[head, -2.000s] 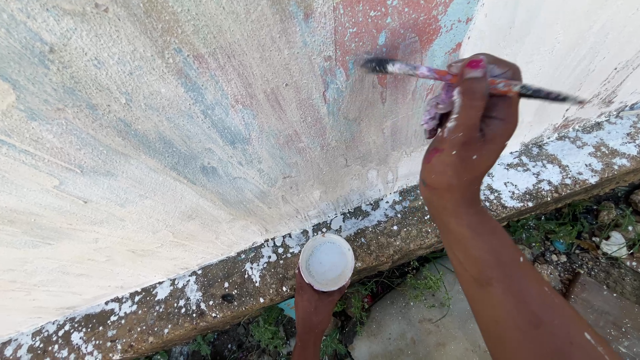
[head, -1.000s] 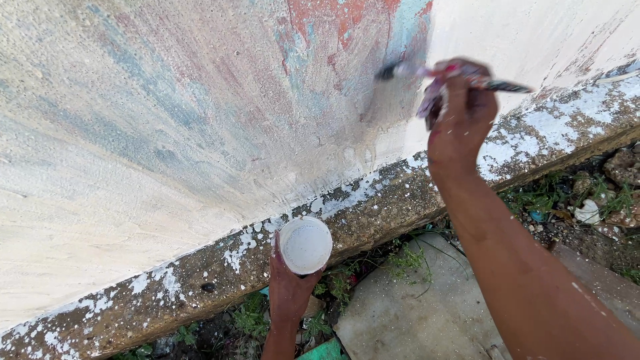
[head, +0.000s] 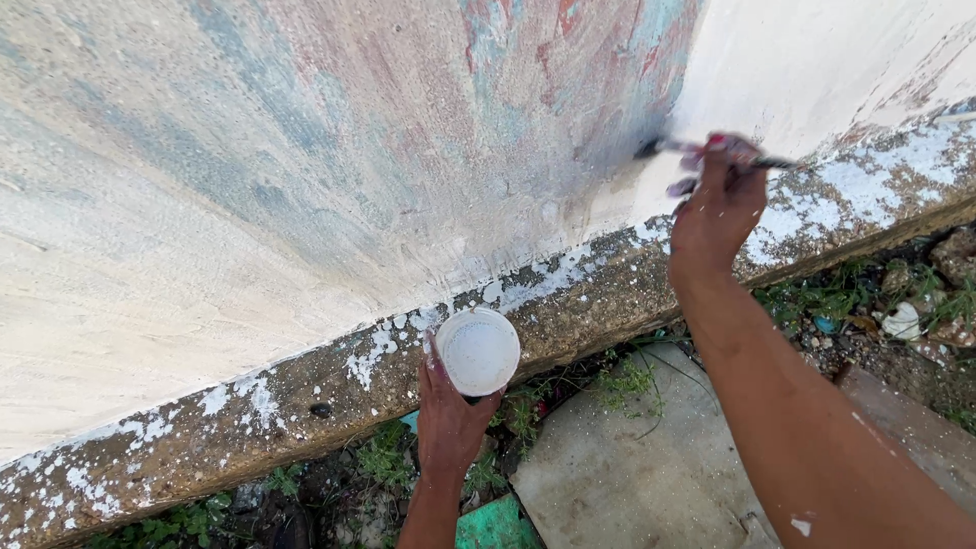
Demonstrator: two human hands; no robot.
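Observation:
My left hand (head: 451, 415) grips a white plastic tub (head: 479, 352) from below and the side; white liquid paint stands in it. Fingers of my right hand (head: 720, 187), flecked with paint, close around a paintbrush (head: 682, 146), blurred by motion. Its dark bristles are at the painted wall (head: 427, 152), low down beside the border where a patchy blue, red and grey surface meets brighter white paint. Whether the bristles touch the wall, I cannot tell for sure.
A rough concrete ledge (head: 366, 381) spattered with white paint runs along the wall's foot. Below it lie weeds (head: 625, 385), stones, a flat stone slab (head: 633, 457), a green piece (head: 497, 524) and a brown slab (head: 907, 427) at the right.
My right hand has carried the brush down the wall, closer to the ledge. My left hand still holds the tub. The view has shifted somewhat.

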